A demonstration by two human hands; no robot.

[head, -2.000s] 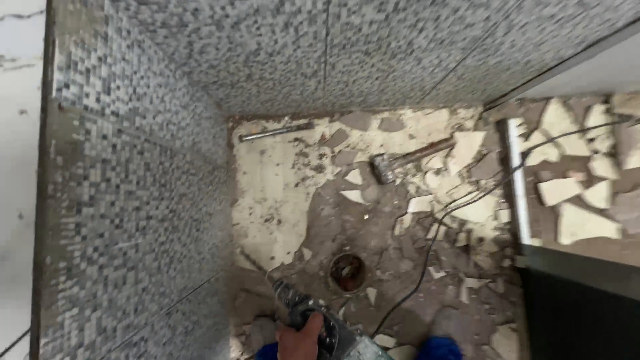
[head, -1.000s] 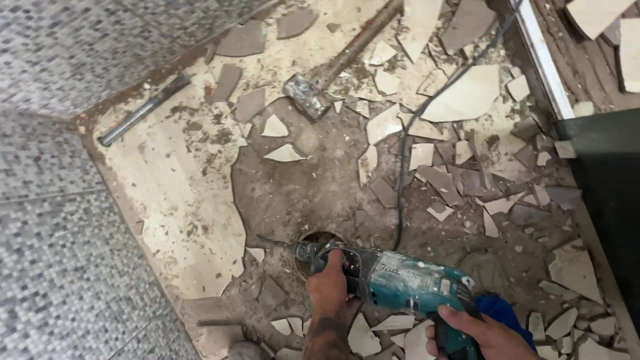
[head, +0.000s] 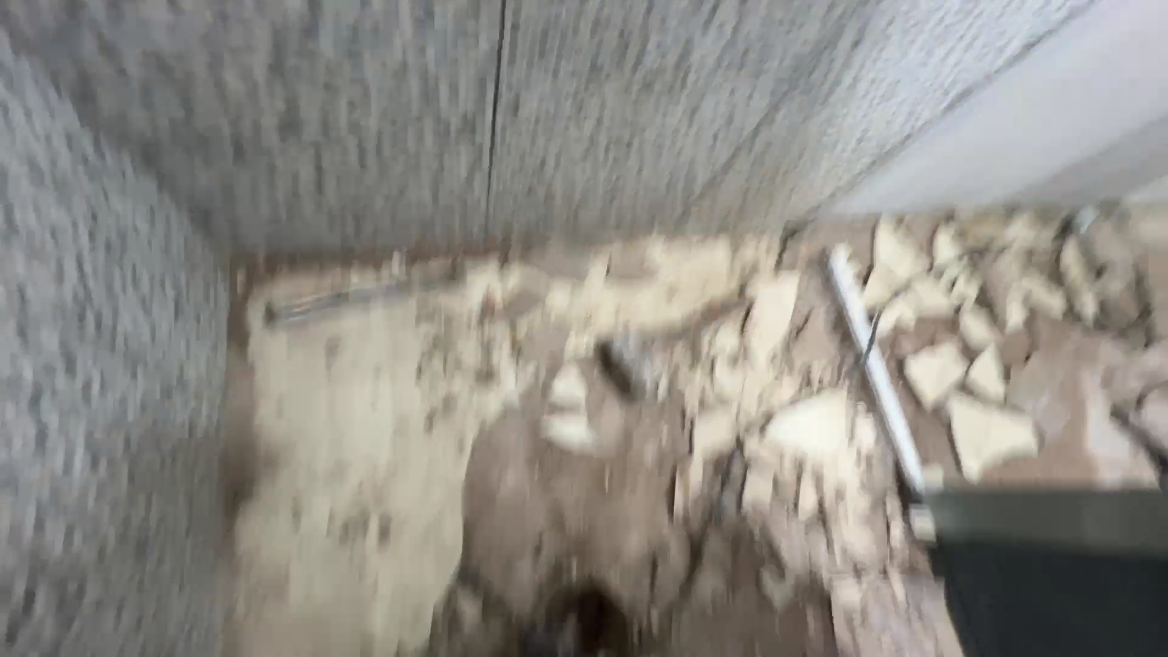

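Neither of my hands shows in this motion-blurred head view. A sledgehammer point(head: 630, 367) lies on the floor, its head at mid-frame and its handle running toward the upper right. Along the back wall at the left, a metal chisel or bar point(head: 338, 303) rests on the cream tile bed. A dark round drain hole point(head: 589, 616) sits at the bottom edge, with a blurred dark shape beside it that I cannot make out. The power tool is not clearly visible.
Mosaic-tiled walls point(head: 365, 128) meet at the left corner. Broken cream tile pieces point(head: 812, 424) litter the floor. A white metal threshold strip point(head: 876, 374) runs down the right, near a dark panel point(head: 1058, 584). A cable point(head: 703, 547) crosses the rubble.
The view has swung up and toward the back wall. Both hands and the teal power tool they held one second ago have dropped out of clear view.
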